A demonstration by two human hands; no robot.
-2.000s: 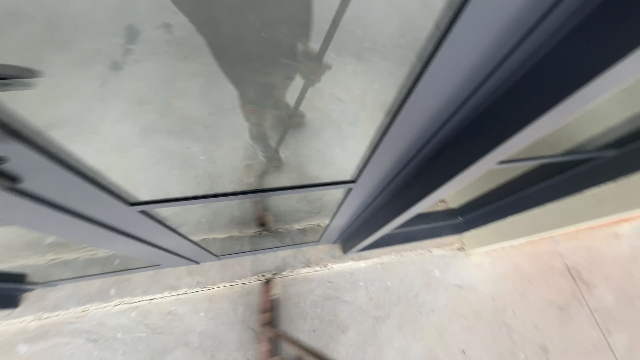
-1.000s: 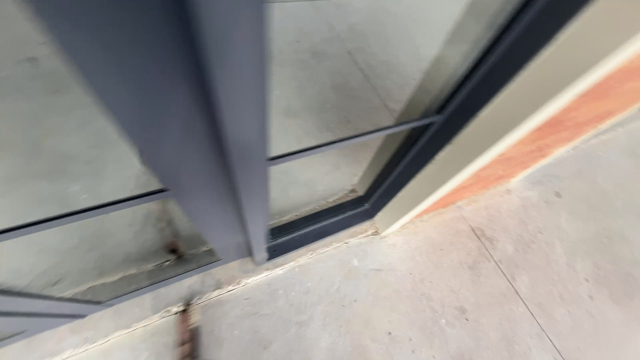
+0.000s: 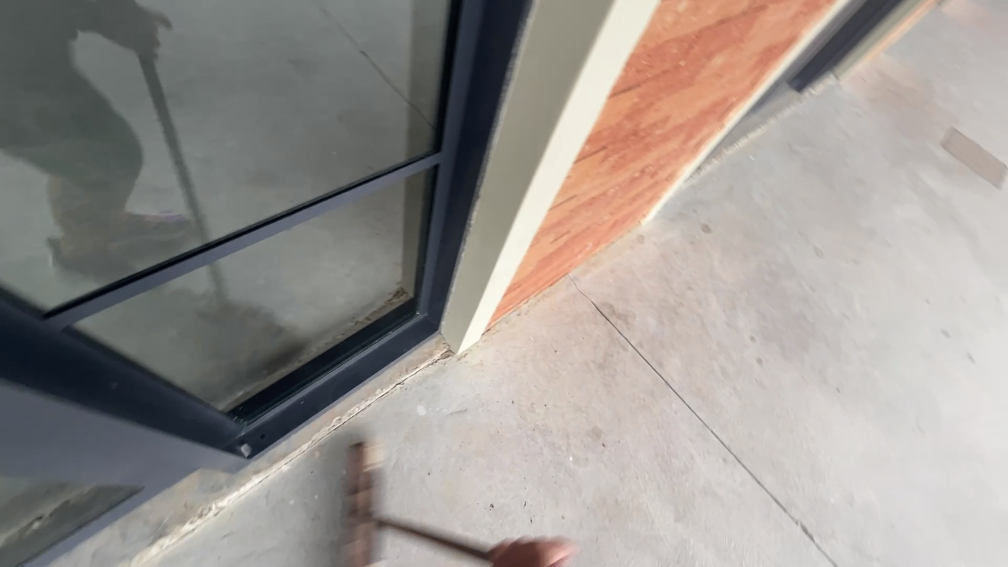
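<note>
Near the bottom edge, what looks like my right hand (image 3: 535, 553) is closed around the thin handle of a broom (image 3: 441, 539). The hand is partly cut off by the frame. The blurred, narrow brown broom head (image 3: 361, 504) is on or just above the concrete floor, left of the hand, close to the door threshold. My left hand is out of view. In the glass pane (image 3: 260, 126), a dark reflection shows a person with a hand on a long handle.
A dark metal door or window frame (image 3: 346, 376) fills the left side. Beside it are a pale trim post (image 3: 524, 165) and an orange-brown wood-look wall panel (image 3: 630, 150). A cracked joint (image 3: 677, 394) crosses the concrete floor (image 3: 787, 315). A flat tan piece (image 3: 974, 157) lies far right.
The view has swung right along the glazed frame to the wall panel. A hand on the broom handle now shows at the bottom; neither earlier frame shows it directly.
</note>
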